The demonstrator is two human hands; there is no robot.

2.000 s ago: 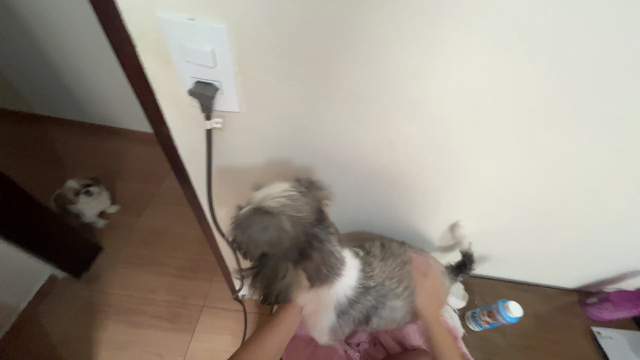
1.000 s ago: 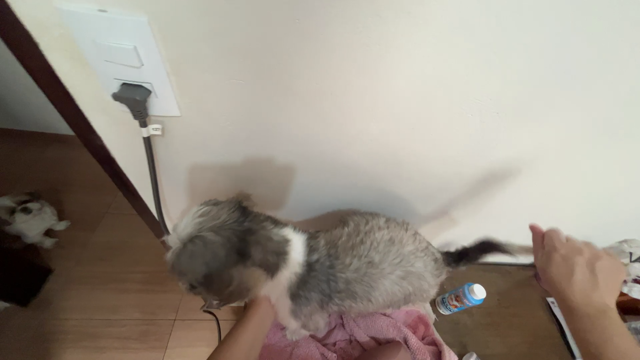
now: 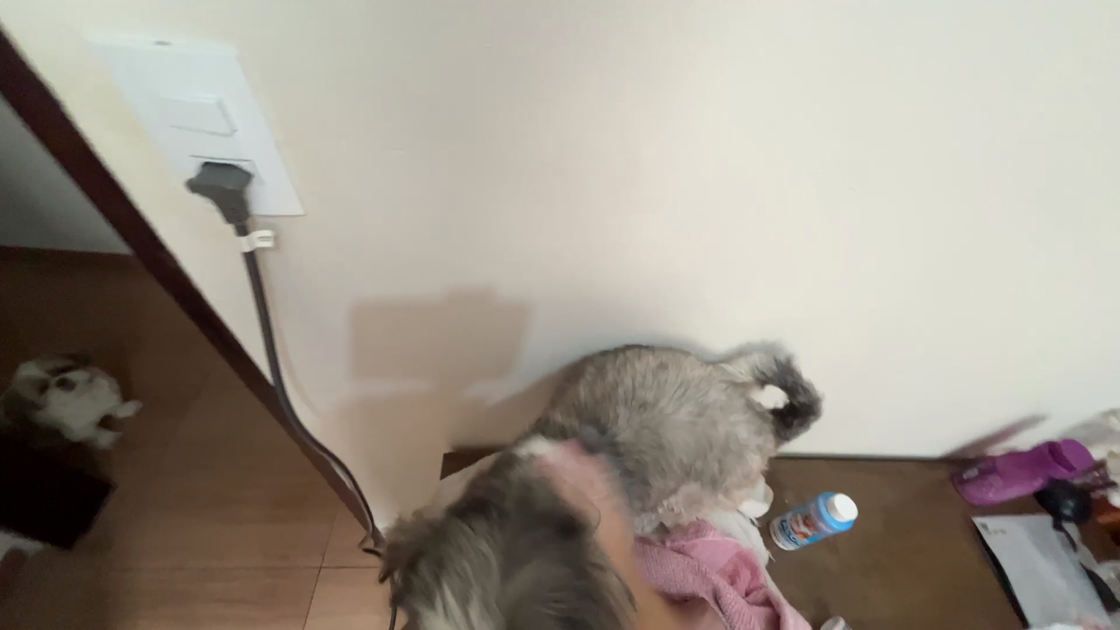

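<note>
A grey and white shaggy dog (image 3: 665, 420) stands against the wall, its head low at the bottom of the view and its dark-tipped tail curled up at the right. My right hand (image 3: 586, 490), blurred, lies against the back of its neck, with the forearm rising from the bottom edge. Whether its fingers grip the fur cannot be told. My left hand is not visible. Under and beside the dog lies a pink towel (image 3: 713, 569). A blue and white bottle (image 3: 814, 521) with a white cap is just right of the towel.
A black plug (image 3: 223, 185) sits in the wall socket plate (image 3: 262, 188), its cable hanging left of the dog's head. Beyond the dark door frame (image 3: 140, 227), a second small dog (image 3: 74, 402) is on the floor. A purple bottle (image 3: 1019, 472) and papers (image 3: 1041, 569) lie at the right.
My right hand has left the tail, held out to the right a second ago, and is now at the dog's neck. The tail has curled up. My left hand has gone from sight.
</note>
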